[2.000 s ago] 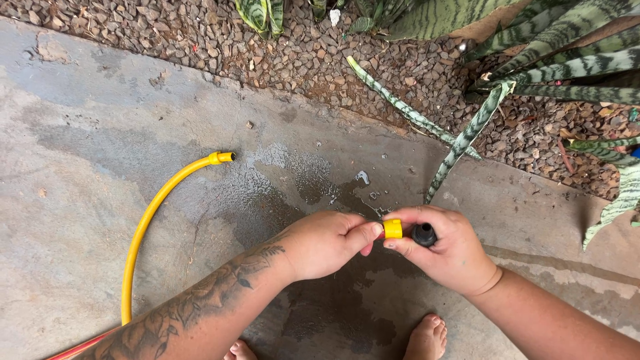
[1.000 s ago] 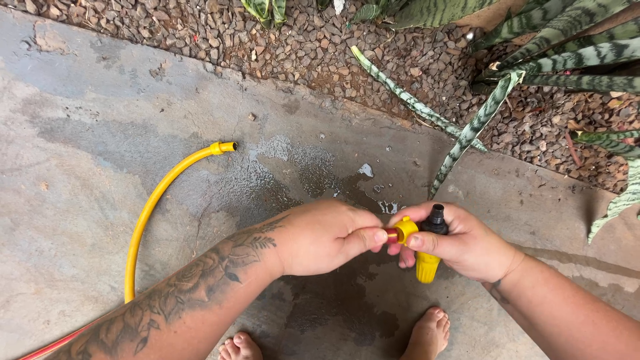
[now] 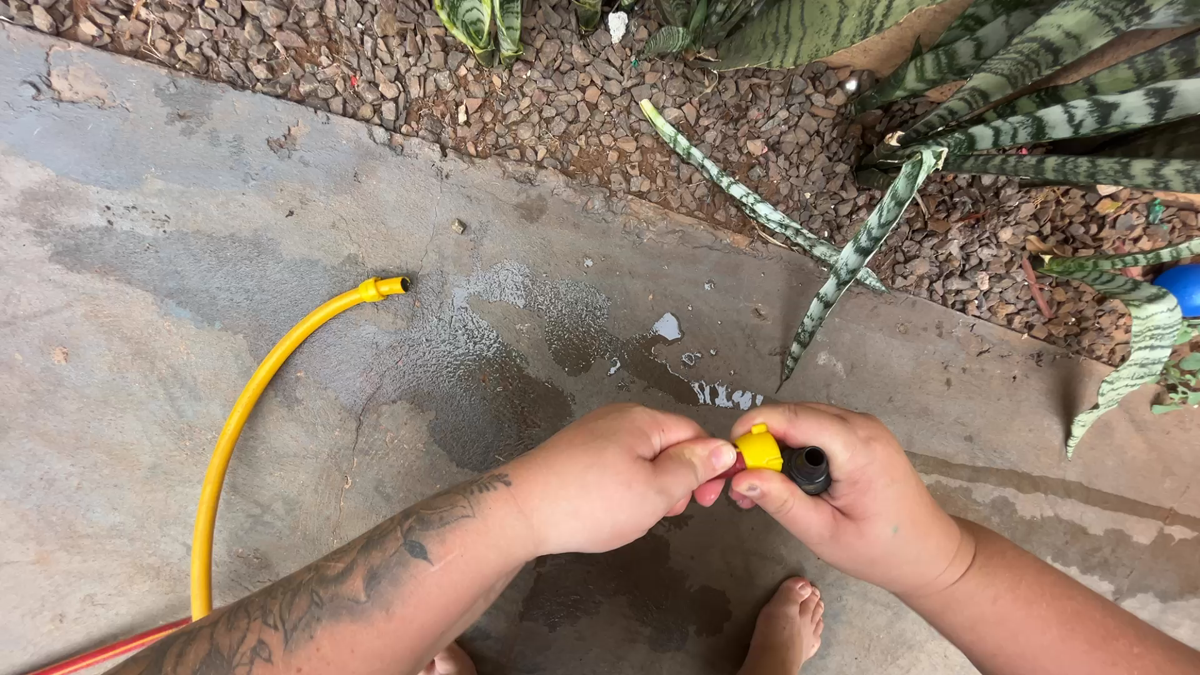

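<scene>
My left hand (image 3: 623, 476) pinches the end of a red hose, mostly hidden by its fingers, where it meets a yellow plastic collar (image 3: 758, 449). On the collar's other side my right hand (image 3: 839, 487) grips a black plastic hose fitting (image 3: 807, 468), its round opening facing up; the thumb and fingers also touch the collar. To the left, a yellow hose (image 3: 225, 459) curves over the concrete, with a yellow connector (image 3: 379, 289) on its upper end. A red hose with a light stripe (image 3: 117, 647) shows at the bottom left, partly behind my left forearm.
Wet patches and small puddles (image 3: 667, 326) mark the concrete floor (image 3: 122, 422). A gravel bed (image 3: 562, 94) with snake plants (image 3: 1059, 103) borders it, and long leaves (image 3: 848, 267) hang over the edge. My bare feet (image 3: 786, 623) are below; a blue object (image 3: 1181, 289) lies far right.
My right hand has turned the black fitting: a yellow part visible below it one second ago is now hidden, and its opening faces up. Both hands remain together at the yellow collar.
</scene>
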